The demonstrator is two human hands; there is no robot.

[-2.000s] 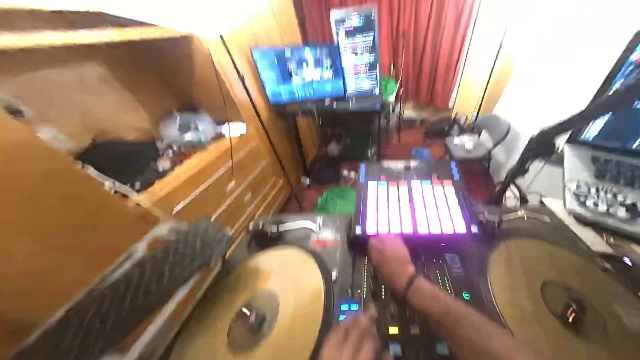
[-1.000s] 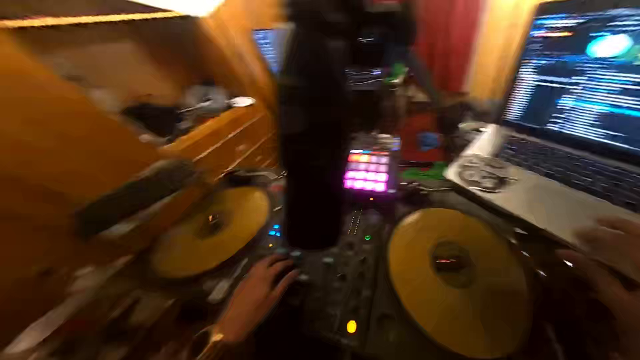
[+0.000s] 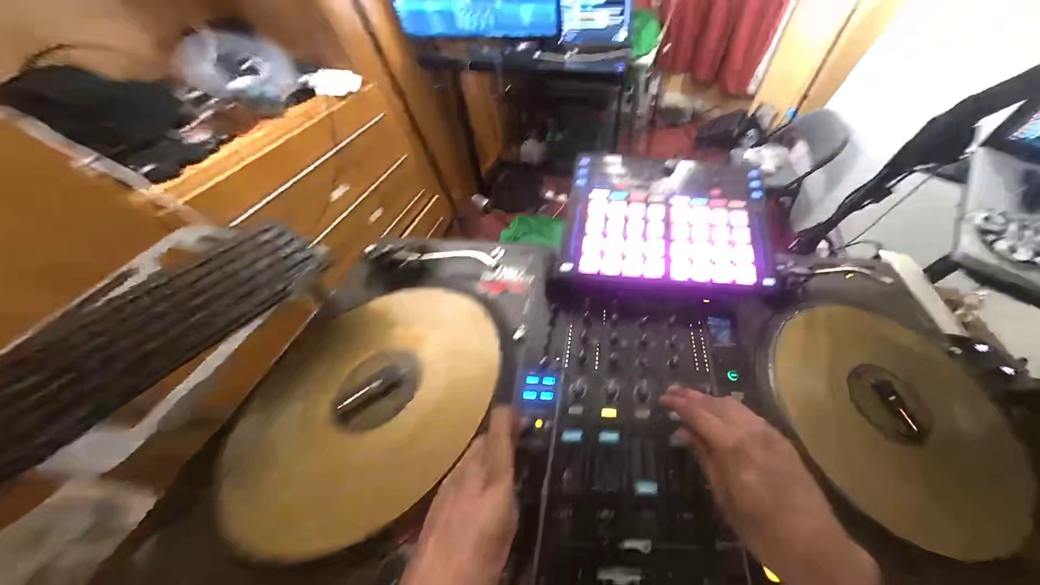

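My left hand (image 3: 475,496) is at the right edge of the gold record on the left turntable (image 3: 366,422), beside the DJ mixer (image 3: 609,455); the hand is blurred and its fingertips are near the record's rim. Over the right side of the mixer, my right hand (image 3: 731,447) has its fingers at the knobs and buttons; whether they touch is unclear. A second gold record lies on the right turntable (image 3: 902,431). Behind the mixer stands a pad controller (image 3: 670,236) with pads glowing white and purple.
A keyboard (image 3: 154,333) slants in at the left, before wooden drawers (image 3: 349,179). Monitors (image 3: 479,16) stand at the back. A black stand arm (image 3: 918,154) and part of a laptop (image 3: 1007,195) are at the right, with a grey chair (image 3: 821,154) behind.
My right hand has moved from beside the laptop to the mixer. My left hand has gone from the mixer to the left record's edge. The view has shifted considerably.
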